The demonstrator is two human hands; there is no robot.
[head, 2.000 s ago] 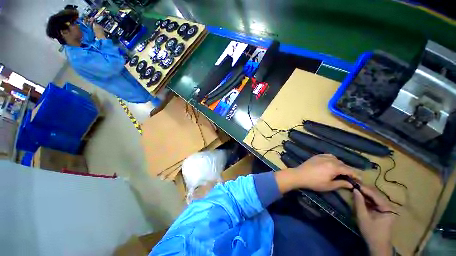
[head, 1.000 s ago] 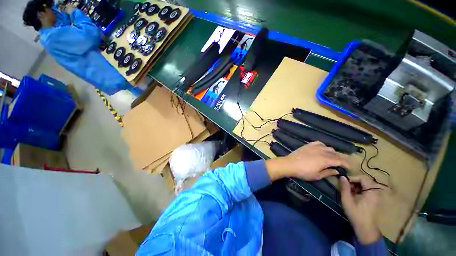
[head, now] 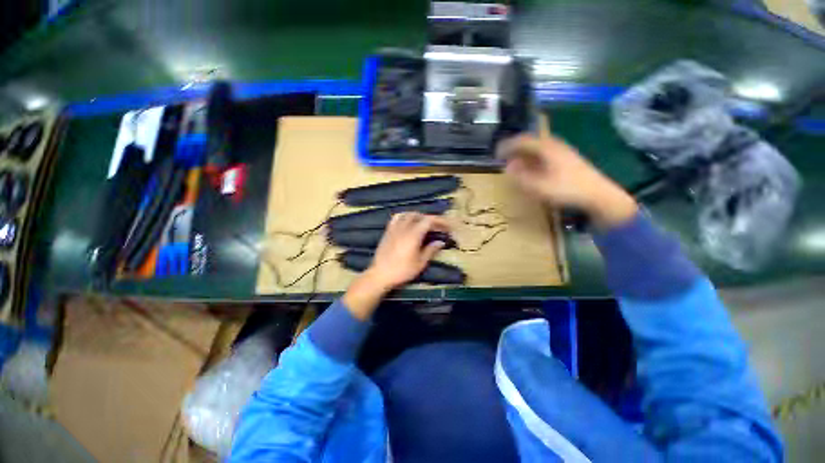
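Note:
Several black headband strips (head: 400,191) lie side by side on the tan cardboard sheet (head: 308,149), with thin dark wires curling from their ends. My left hand (head: 409,249) lies over the lower strips, its fingers curled around the right end of one, with a dark piece at the fingertips. My right hand (head: 556,176) is raised and blurred at the lower right corner of the parts tray (head: 364,122), its fingers near the tray's edge. I cannot tell if it holds anything.
The silver screw feeder (head: 461,90) stands in the tray. A dark tool, likely the screwdriver (head: 656,185), lies partly behind my right forearm. Clear plastic bags (head: 746,194) are at the right. Unworked strips (head: 154,217) lie at the left beside a red label (head: 232,180).
The view has swung to face the bench squarely. My right hand has left the strip's end beside my left hand and moved up toward the tray and feeder. My left hand stays at the strips.

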